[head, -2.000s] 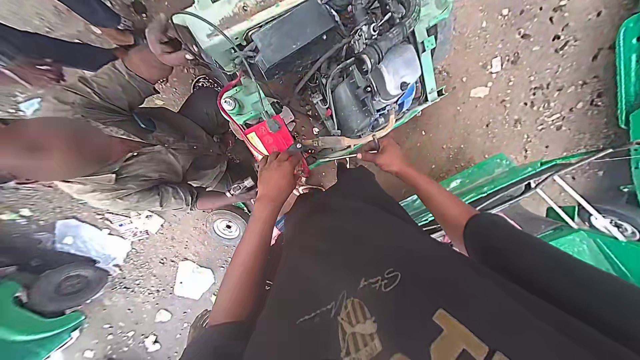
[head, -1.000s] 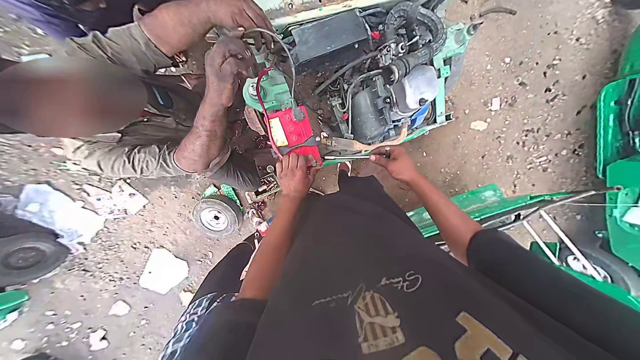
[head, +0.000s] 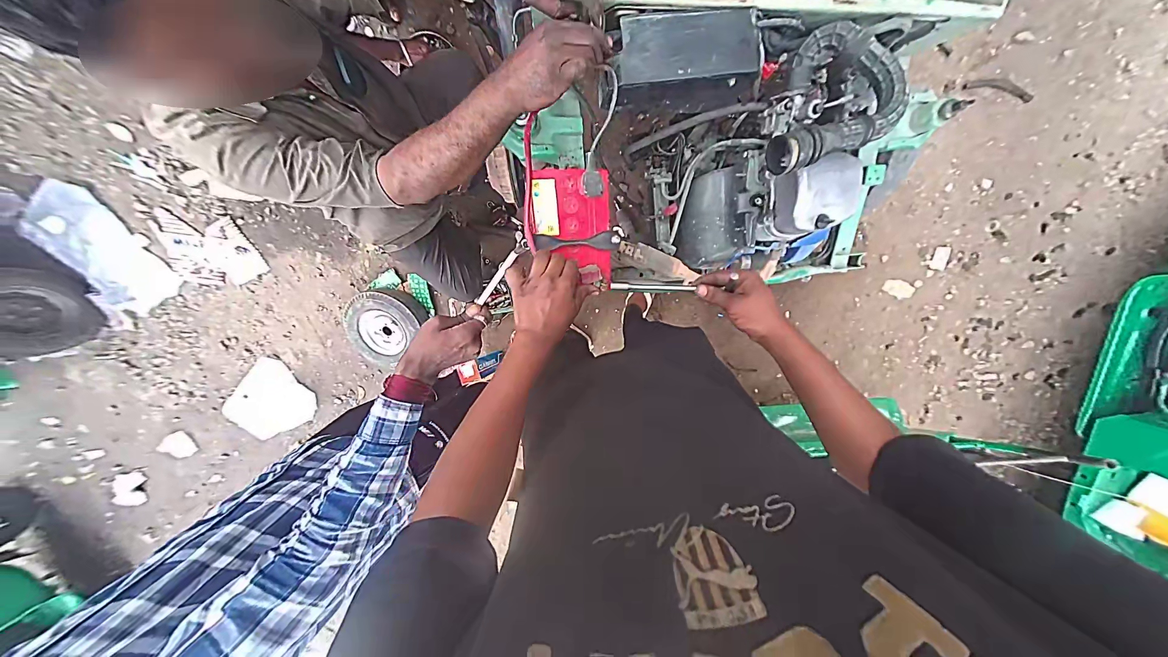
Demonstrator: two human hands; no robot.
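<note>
My right hand [head: 741, 301] is closed around the dark handle of a screwdriver-like tool [head: 659, 286], whose metal shaft points left to the near edge of a red battery [head: 593, 205]. My left hand [head: 546, 294] rests at the battery's near left corner, fingers bent over its edge; whether it grips anything is hidden. A dark strap [head: 575, 242] crosses the battery top, and a red cable [head: 528, 173] runs along its left side. One person's hand [head: 561, 62] is above the battery near a grey cable. Another person's hand [head: 445, 345] holds a pale rod [head: 497, 278] left of mine.
An engine [head: 730, 210] with hoses and a black box [head: 689, 50] lies in the green frame right of the battery. A small wheel [head: 383, 327] is at the left. Green body panels [head: 1127, 411] stand at the far right. Stones and scraps lie on the dirt.
A second person's plaid sleeve and hand with the pale rod have come into view at my left. The other person's hands have shifted above the battery. My hands stay by its near edge.
</note>
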